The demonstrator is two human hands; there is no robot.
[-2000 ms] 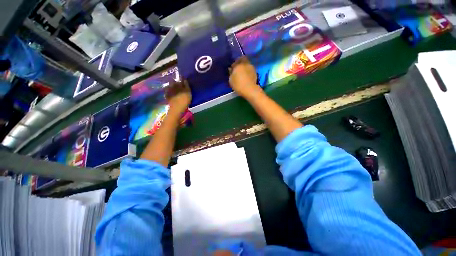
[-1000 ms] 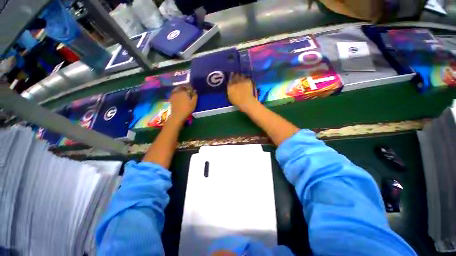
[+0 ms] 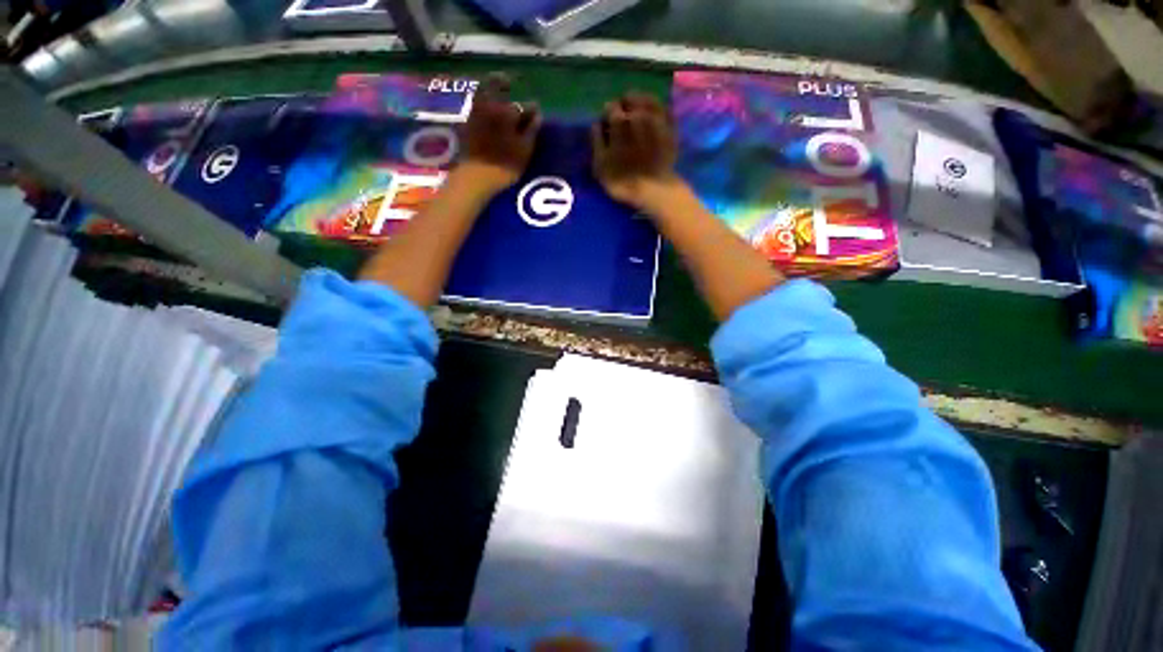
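Observation:
A navy logo panel (image 3: 561, 261) lies flat on a shallow box on the conveyor, its pale rim showing at the near edge. My left hand (image 3: 500, 131) is at its far left corner and my right hand (image 3: 634, 147) at its far right corner. The fingers of both hands are bent at the far edge; whether they grip it is hidden. A white insert sheet (image 3: 638, 497) with a dark slot lies on the bench between my forearms.
Printed cartons (image 3: 778, 166) lie on both sides of the navy box. A grey tray holds a small white card (image 3: 953, 189). A left insert stack (image 3: 102, 433) leans at the left, below a grey post (image 3: 166, 204). Small black objects (image 3: 1048, 499) and another stack edge are at the right.
The navy panel, raised and tilted before, now lies flat. Its box sits nearer the bench rail, apart from the right printed carton. Both hands have moved to its far edge. The view has shifted.

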